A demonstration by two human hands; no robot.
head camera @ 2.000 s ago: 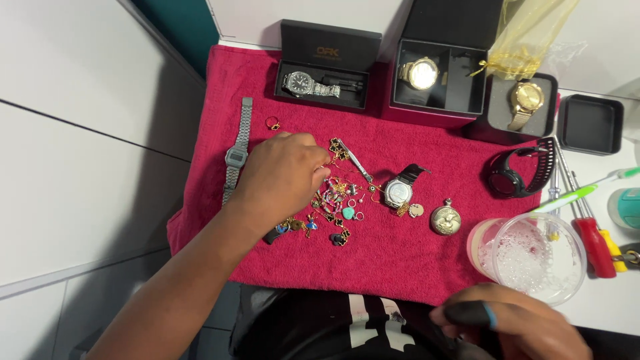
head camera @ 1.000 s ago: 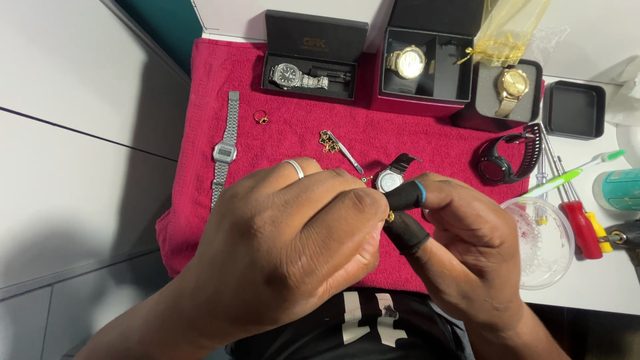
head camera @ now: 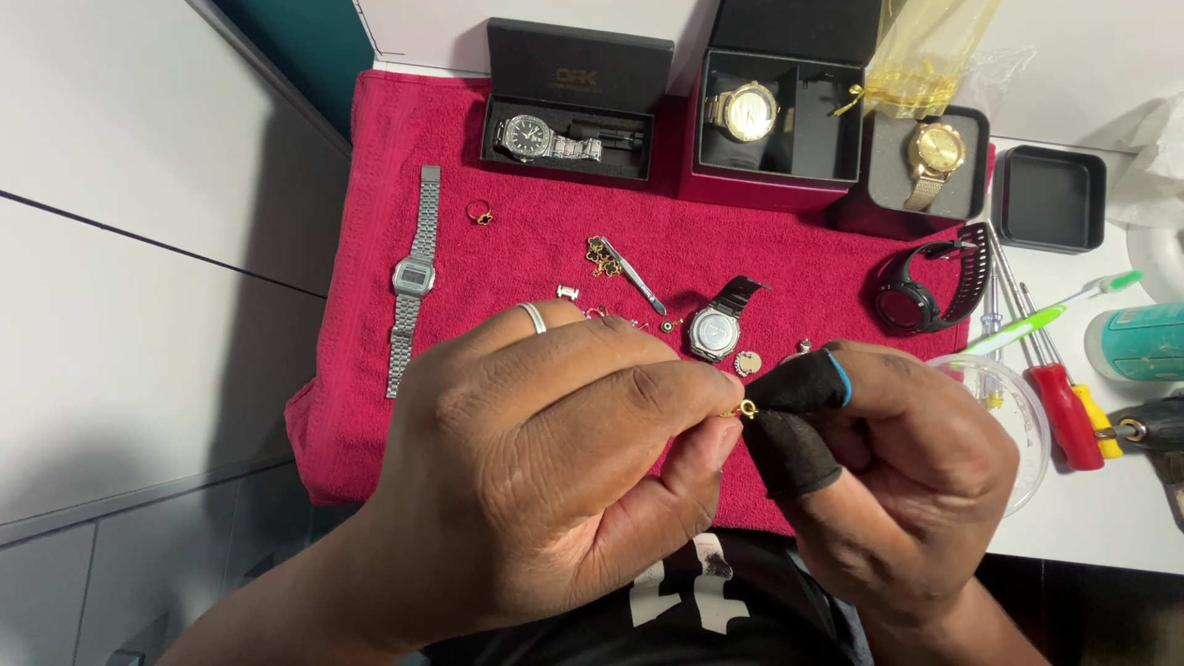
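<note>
Between both hands is a small gold jewelry piece with a ring clasp [head camera: 747, 408]. My left hand [head camera: 564, 462], with a silver band on one finger, pinches its left side between thumb and forefinger. My right hand [head camera: 888, 462] grips its right side with thumb and forefinger, both in black fingertip covers. Behind my left hand, metal tweezers [head camera: 633, 277] lie beside a gold bracelet with black clover shapes [head camera: 603, 259]. A digital watch with a dark strap [head camera: 715, 333] lies face down beyond the fingertips, near a round silver charm [head camera: 748, 363]. My left hand hides most of the small jewelry.
A red towel [head camera: 536, 222] bears a silver digital watch [head camera: 413, 276], a black-and-gold ring [head camera: 480, 213] and a black sports watch [head camera: 906, 305]. Boxed watches stand behind. At right are a clear plastic tub [head camera: 1017, 462], screwdrivers [head camera: 1054, 416], a toothbrush [head camera: 1027, 326] and a teal-labelled bottle [head camera: 1140, 342].
My left hand has come from the jewelry pile to meet my right hand, which has moved up from the towel's front edge. Since one second ago both have stayed together, with the gold clasp now plainer.
</note>
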